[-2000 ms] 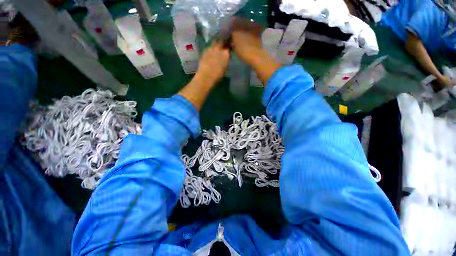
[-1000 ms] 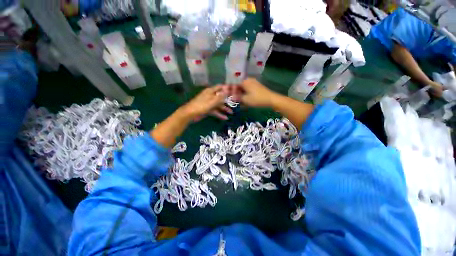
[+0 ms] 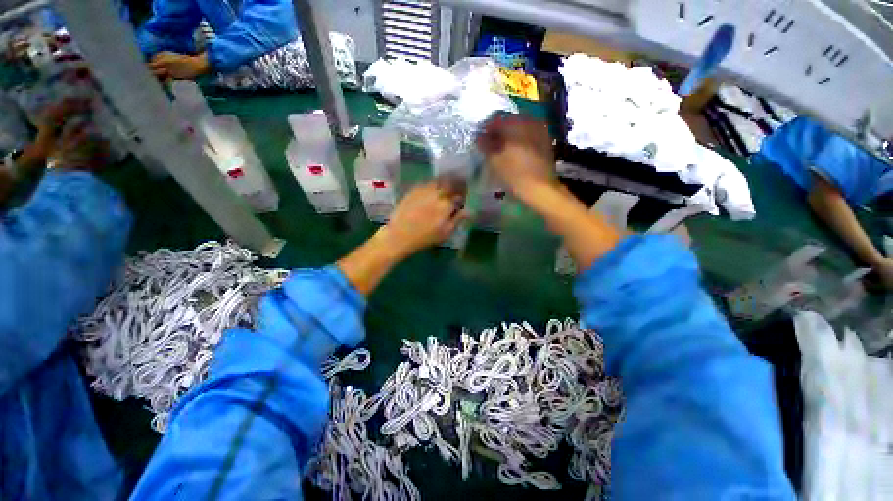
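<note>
My left hand is at a white retail box in the row, its fingers curled by the box's side. My right hand is blurred, raised above the boxes beside it; whether it holds anything cannot be told. More upright white boxes with red marks stand to the left, with raised flaps. A loose heap of coiled white cables lies between my forearms, and a larger cable heap lies to the left.
A clear plastic bag lies behind the boxes. White pouches are stacked on a black tray at the back right; more white pieces stand at right. A slanted grey metal post is at left. Other workers in blue are at both sides.
My hands have moved apart from being together over the cables; the right rose above the boxes. The view has tilted up, showing more of the frame and back. The cable coil between the hands is no longer visible.
</note>
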